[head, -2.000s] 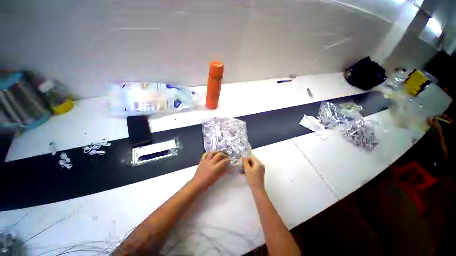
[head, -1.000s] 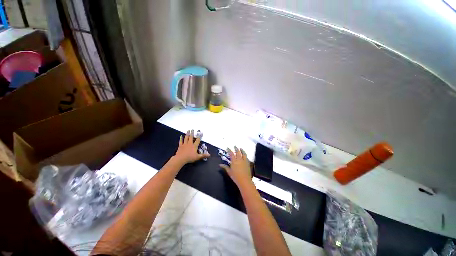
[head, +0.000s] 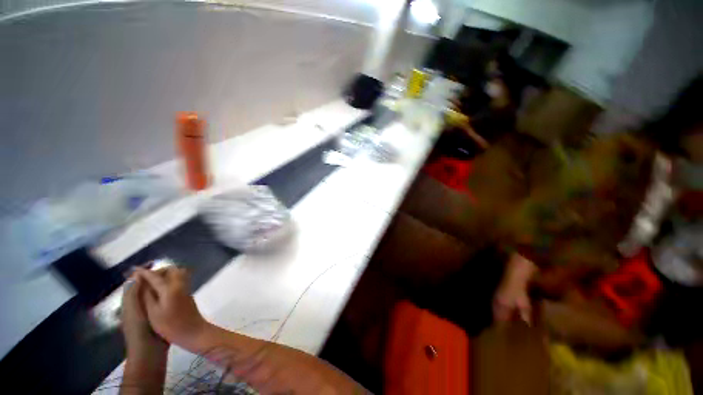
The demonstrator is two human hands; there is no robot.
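Observation:
The frame is blurred. My left hand [head: 137, 310] and my right hand [head: 171, 307] are pressed together at the lower left, over the black strip [head: 37, 343]. Their fingers meet, and whatever may be between them is hidden. The flat white packet [head: 106, 310] lies beside and partly behind my hands. The black phone [head: 80, 271] lies just beyond them. A clear bag with silvery contents [head: 248, 219] rests on the strip and white table to the right of my hands.
The orange flask [head: 193, 152] stands behind the bag. A white-blue plastic packet [head: 96, 208] lies by the wall. More clear bags [head: 366, 145] and a black item [head: 364, 91] are farther along. Another person's hand [head: 515, 292] and an orange seat [head: 428, 351] are at right.
The view has swung right. My hands were apart over small white pieces on the strip; now they are together near the flat packet. The flask, recently tilted in view, appears upright.

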